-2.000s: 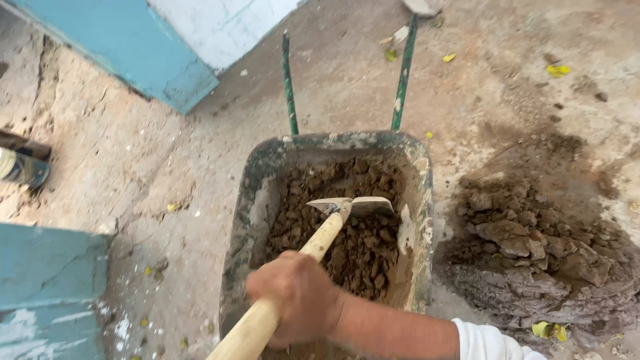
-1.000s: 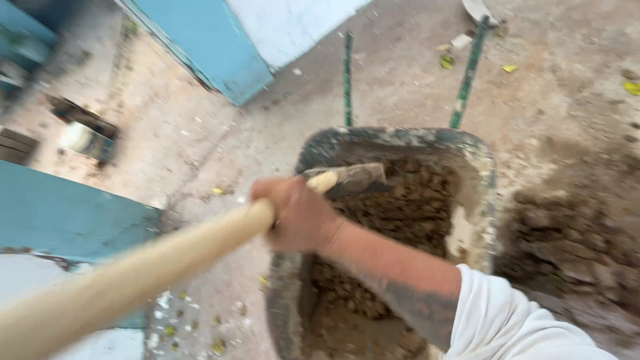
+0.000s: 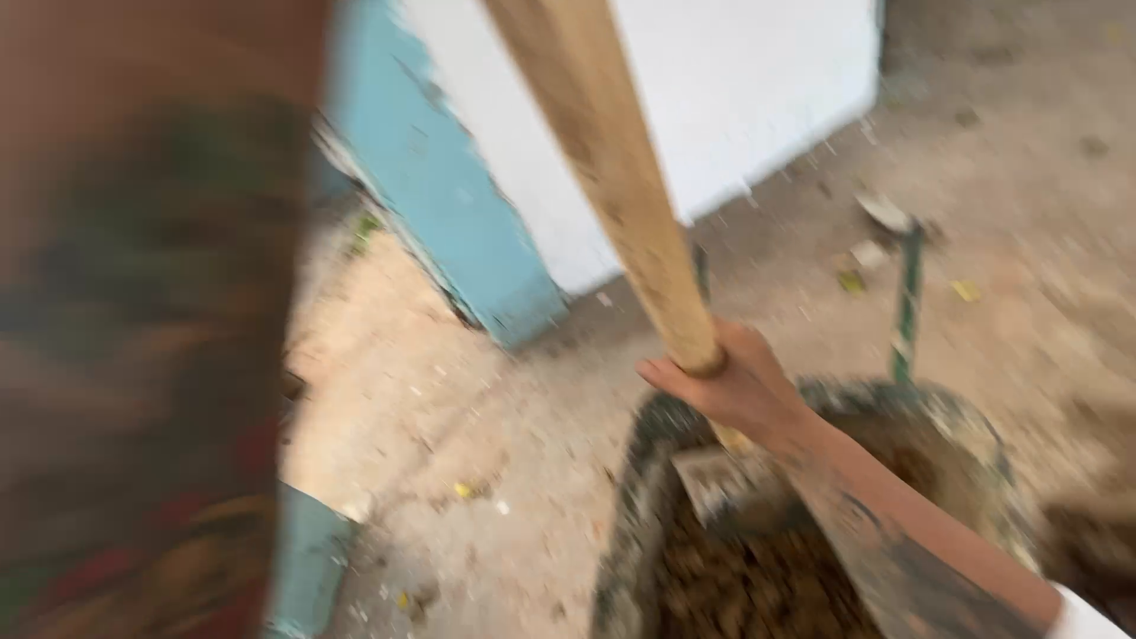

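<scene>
My right hand (image 3: 741, 377) is closed around the wooden handle (image 3: 612, 177) of a hoe, low down near its head. The handle rises past the top of the view. Under my wrist, the grey metal hoe blade (image 3: 723, 484) is inside the tray of a wheelbarrow (image 3: 621, 532), over crumbly brown soil (image 3: 754, 586). My forearm hides part of the tray. No left hand shows; a large blurred brown, green and red shape fills the left side, too close to identify.
A blue and white wall (image 3: 444, 177) stands beyond the wheelbarrow. One green wheelbarrow handle (image 3: 907, 302) sticks up at the right. A dark soil pile (image 3: 1092, 550) lies at the right edge. Another blue surface (image 3: 306, 559) is low at the left.
The hoe handle has swung from pointing low left to steeply upward, its blade still at the tray. A blurred shape has come in at the left. The view has shifted.
</scene>
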